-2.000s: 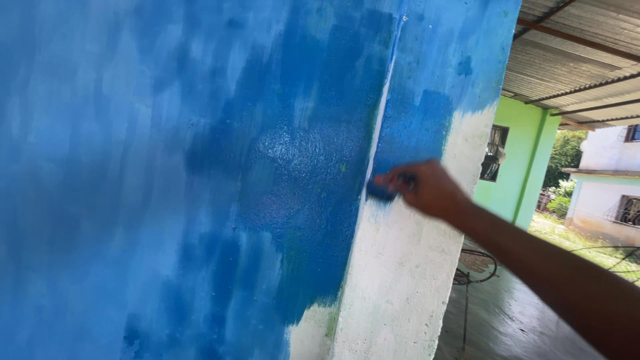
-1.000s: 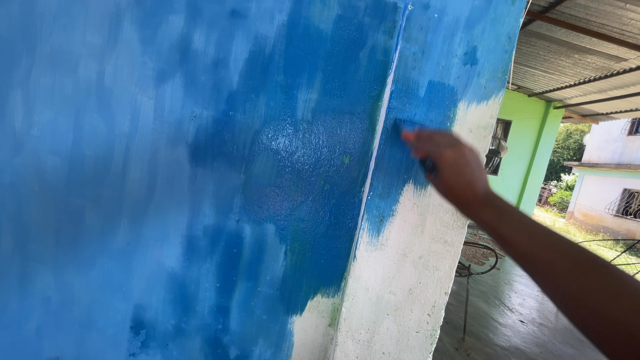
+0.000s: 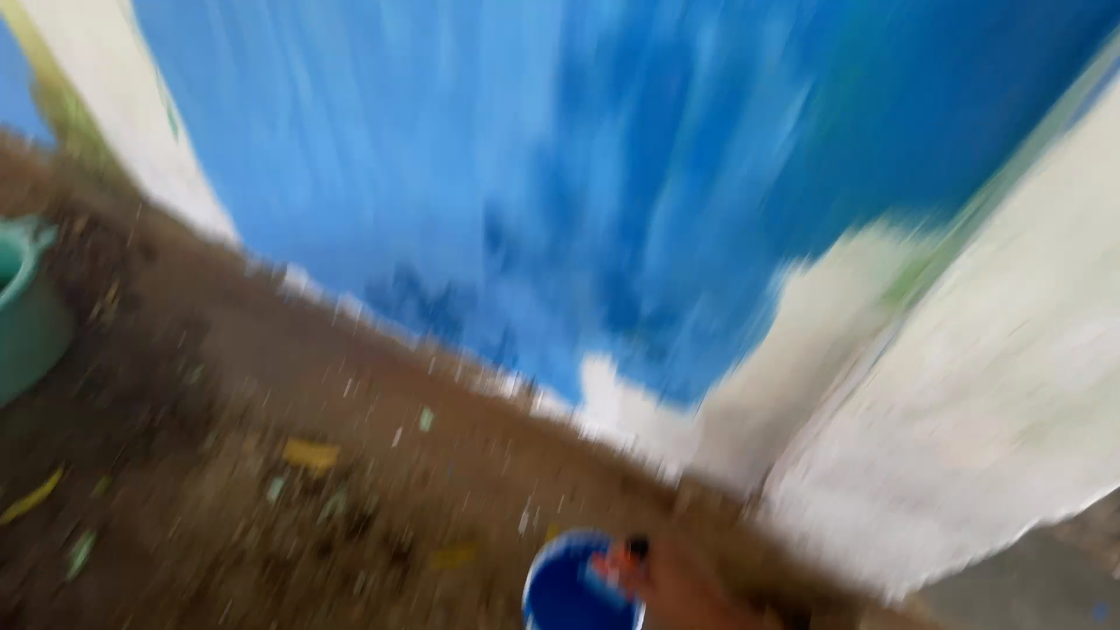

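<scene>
At the bottom of the blurred head view, my right hand [image 3: 669,582] grips a paintbrush [image 3: 617,569], its head over or in a bucket of blue paint [image 3: 569,591] on the ground; blur hides how deep the bristles are. Above stands a wall [image 3: 490,157] coated in streaky blue, with an uncoated whitish patch low at its right. The adjoining wall face [image 3: 980,420] beyond the corner edge is whitish in its lower part. My left hand is out of view.
A green plastic tub [image 3: 31,324] stands at the left edge on bare soil [image 3: 262,525] strewn with leaves. Grey paving [image 3: 1032,577] shows at the lower right. A pale strip [image 3: 114,114] borders the blue wall at left.
My right hand has left the wall beside the corner, where it was brushing blue paint, and is down at the paint bucket. The view has swung down to the wall's foot.
</scene>
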